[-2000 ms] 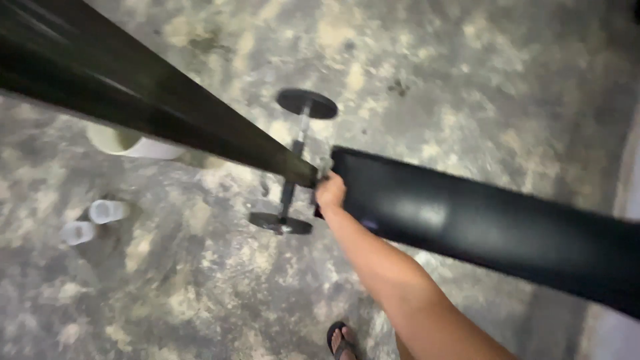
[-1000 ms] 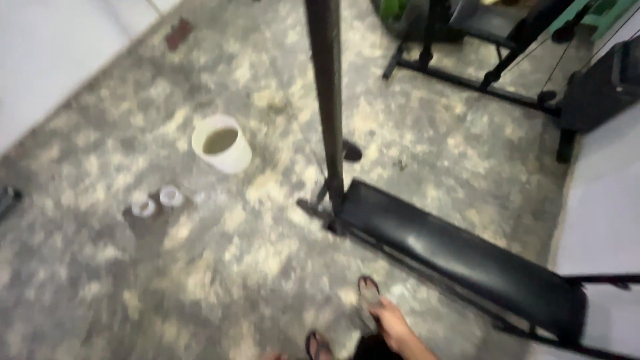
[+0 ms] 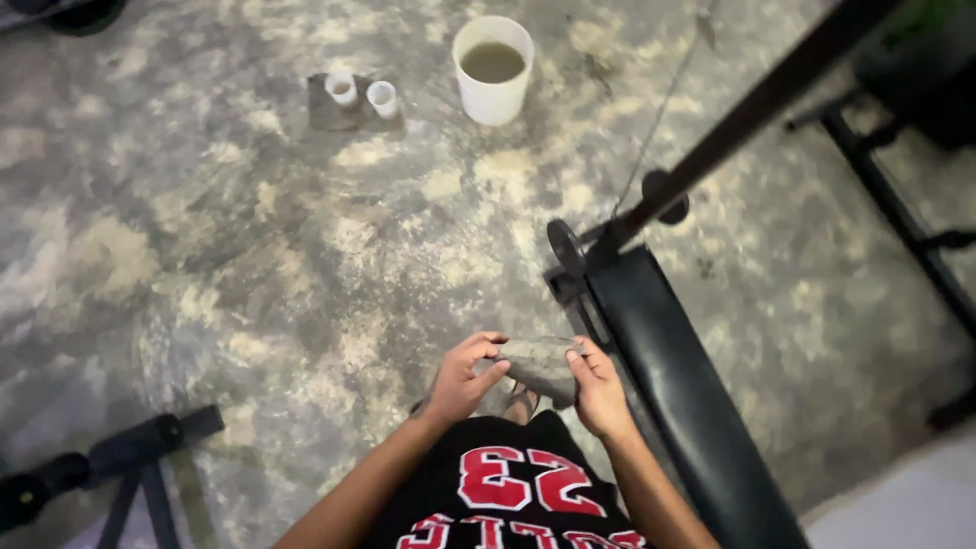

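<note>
Both hands hold a grayish, worn cloth (image 3: 540,364) stretched between them in front of my body. My left hand (image 3: 463,379) grips its left end between thumb and fingers, and my right hand (image 3: 600,387) pinches its right end. Just right of my right hand lies the long black padded bench (image 3: 686,381). At its far end a dark metal post (image 3: 732,126) rises from the frame, with a black round disc (image 3: 565,245) low beside it. Part of the cloth hangs below my fingers.
Ahead on the mottled concrete floor stands a white bucket (image 3: 494,95) with murky liquid. Two small white cups (image 3: 383,99) sit by a dark flat piece (image 3: 324,114). Black gym equipment frames stand at the lower left (image 3: 137,450) and right (image 3: 892,191).
My right hand, earlier at the post beside the bench, is now in front of my body. Both hands now hold the cloth. The view has swung considerably.
</note>
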